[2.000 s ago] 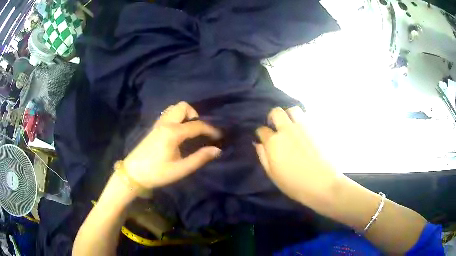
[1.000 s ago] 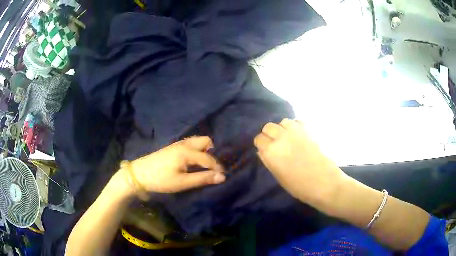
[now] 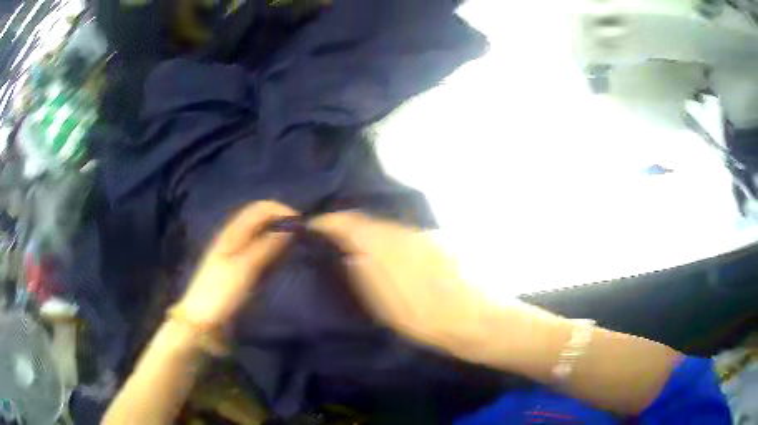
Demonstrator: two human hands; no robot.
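The dark navy garment [image 3: 316, 124] lies rumpled over the table's left part and hangs down toward my lap. My left hand [image 3: 241, 253] and my right hand [image 3: 391, 270] meet at its middle, fingertips close together. Both hands pinch a fold of the navy cloth between them. The frame is blurred and the exact fingertip grip is partly hidden.
The white table [image 3: 532, 191] glares brightly at the right. Part of a white sewing machine [image 3: 657, 41] is at the top right, with thin dark tools [image 3: 731, 158] below it. A blurred fan [image 3: 25, 365] stands at lower left, below a green and white item [image 3: 62, 124].
My hands have come together on the cloth; my right hand moved left and my left hand turned and rose. The view has shifted, and the garment sits further left in it.
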